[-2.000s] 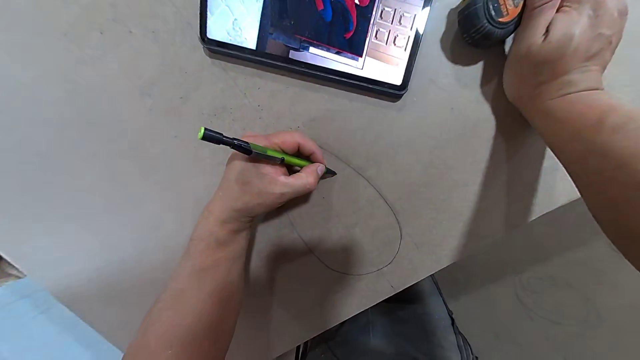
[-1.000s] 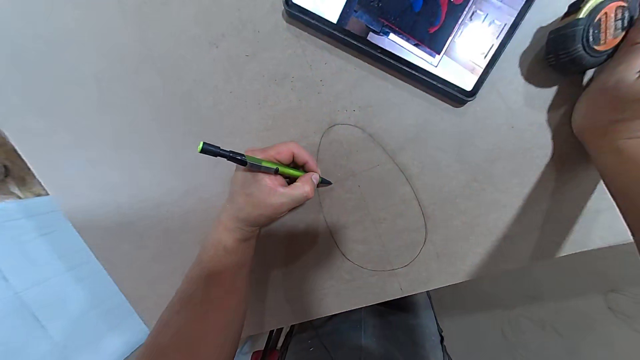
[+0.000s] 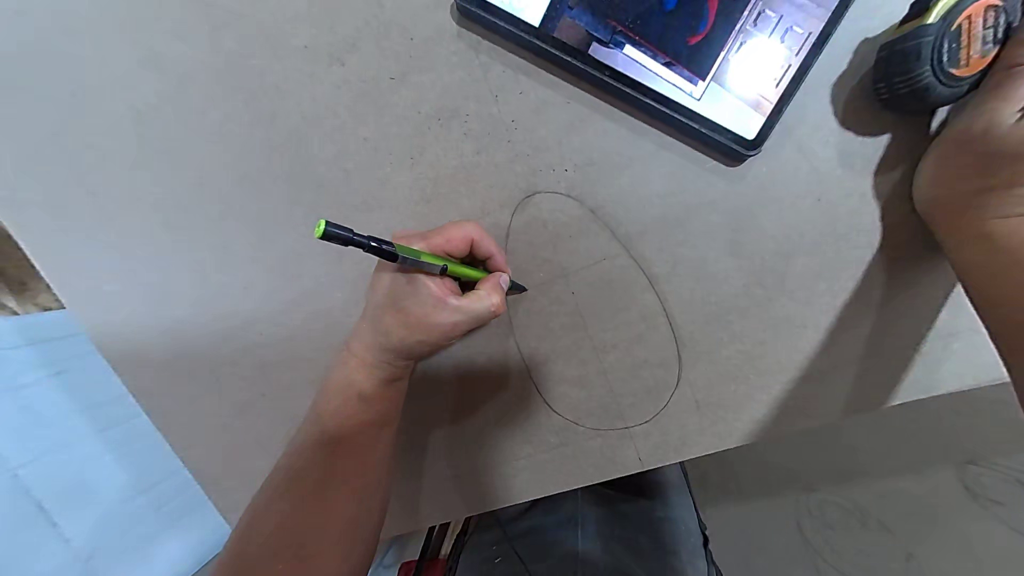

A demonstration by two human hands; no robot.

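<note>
Between its thumb and fingers, my left hand [image 3: 440, 296] grips a green and black mechanical pencil [image 3: 416, 260]. The pencil's tip is at the left side of a thin, egg-shaped pencil outline [image 3: 678, 352] on a flat greyish-brown board [image 3: 240, 160]. Faint straight lines cross inside the outline. My right hand [image 3: 980, 152] is at the upper right, cut off by the frame edge, so its fingers are mostly hidden. It is beside a black and orange tape measure [image 3: 936, 60]; whether it holds the tape cannot be told.
A tablet in a black case [image 3: 624, 88], its screen lit, lies on the board at the top. Light blue sheet material [image 3: 88, 448] is at the lower left. Past the board's near edge are dark trousers [image 3: 592, 528] and, at the lower right, a surface with faint sketched curves [image 3: 848, 512].
My left hand has the pencil tip at the outline's left side throughout. The view has shifted, placing the tablet and tape measure farther right and higher in the frame.
</note>
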